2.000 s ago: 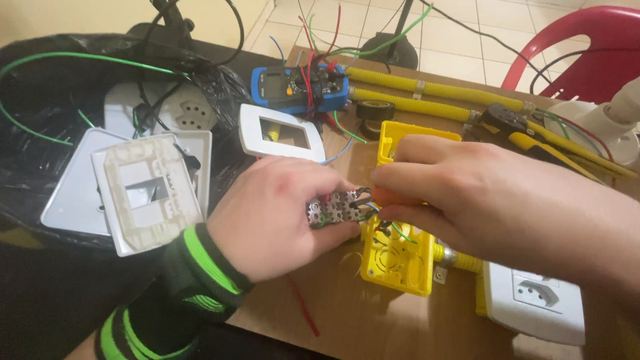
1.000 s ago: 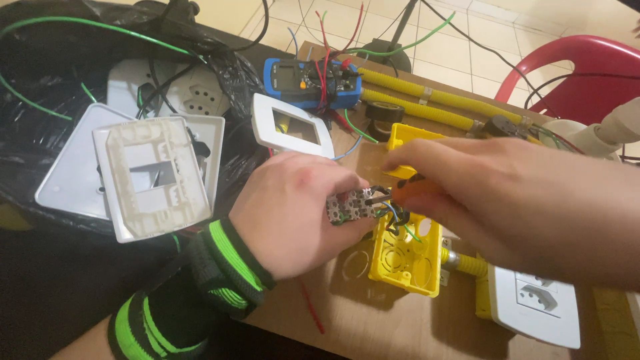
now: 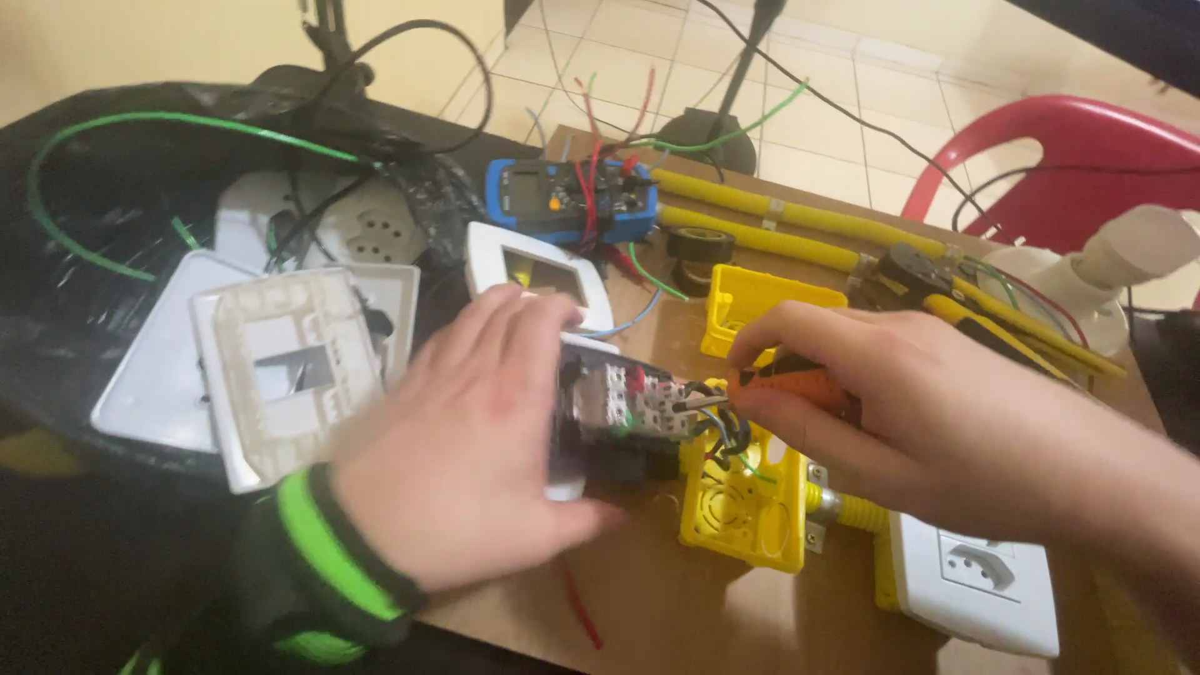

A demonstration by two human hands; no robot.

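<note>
My right hand grips an orange-handled screwdriver, its metal shaft pointing left at the screw terminals of an electrical switch or socket module. Whether the tip sits in a screw cannot be told. Just left of the module, my left hand is blurred, fingers and thumb spread apart, with no clear grip on it. Dark, blue and green wires run from the module's right end to a yellow plastic electrical box below. A second yellow box lies partly behind my right hand.
A blue multimeter, black tape rolls and yellow corrugated conduits lie at the back. White cover plates rest on black plastic at left. A mounted white socket stands at lower right, a red chair beyond.
My left hand has let go of the module and spread its fingers, uncovering more of the module's body. My right hand still holds the screwdriver at the terminals.
</note>
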